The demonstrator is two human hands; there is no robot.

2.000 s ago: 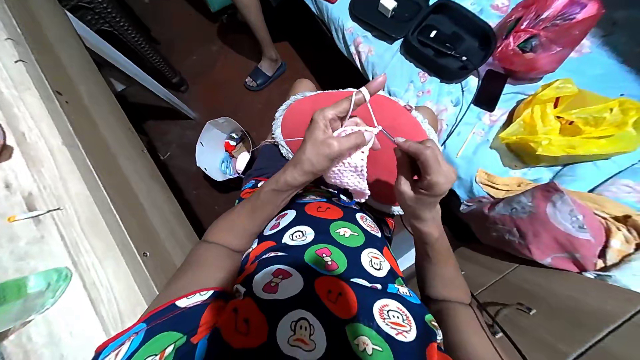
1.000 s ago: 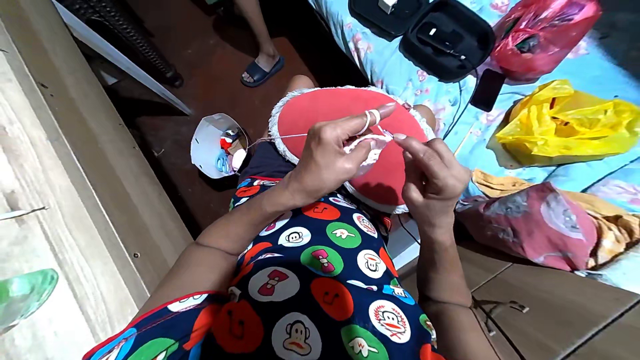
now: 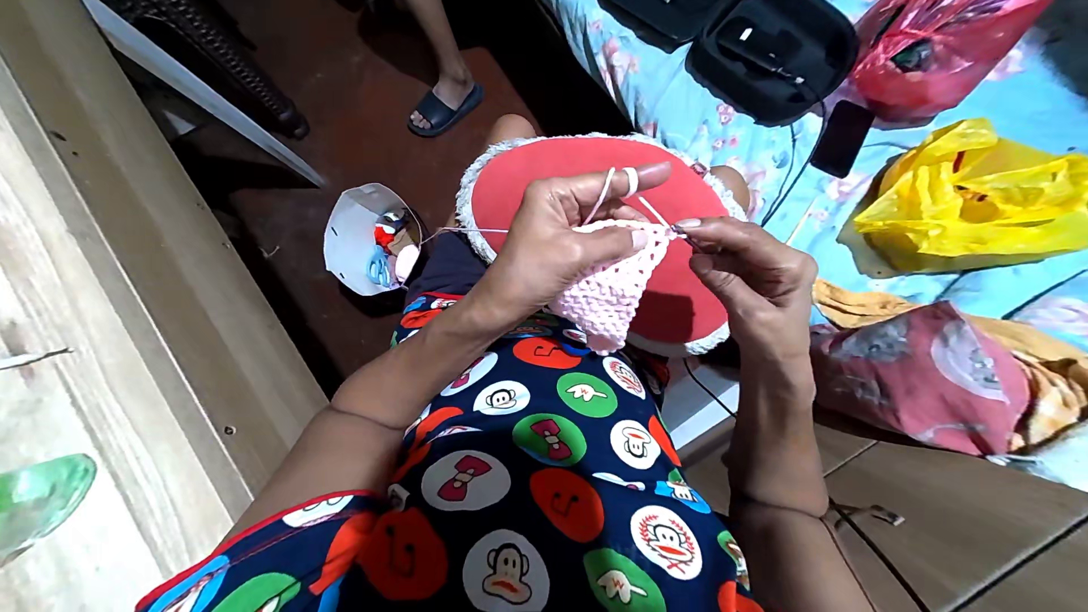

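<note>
A pink crocheted piece (image 3: 605, 285) hangs from my left hand (image 3: 565, 229), pinched between thumb and fingers. Pale yarn (image 3: 631, 180) wraps the raised index finger of that hand and runs down to the work. My right hand (image 3: 756, 272) grips a thin crochet hook (image 3: 685, 240), mostly hidden by the fingers, its tip at the piece's upper right corner. Both hands are above a red oval cushion (image 3: 680, 293) with a fluffy white edge. From the left, a yarn strand (image 3: 476, 229) reaches my left hand from a white container (image 3: 353, 229) holding small coloured things.
On the blue floral bed lie a yellow plastic bag (image 3: 969, 200), a red plastic bag (image 3: 943, 59), an open black case (image 3: 769, 55), a phone (image 3: 841, 138) and a pink cloth bundle (image 3: 926, 374). Another person's foot in a dark slide sandal (image 3: 446, 109) rests on the floor.
The pink piece, largely hidden behind my left hand one second ago, now hangs in full view below it. Both hands stay close together above the cushion.
</note>
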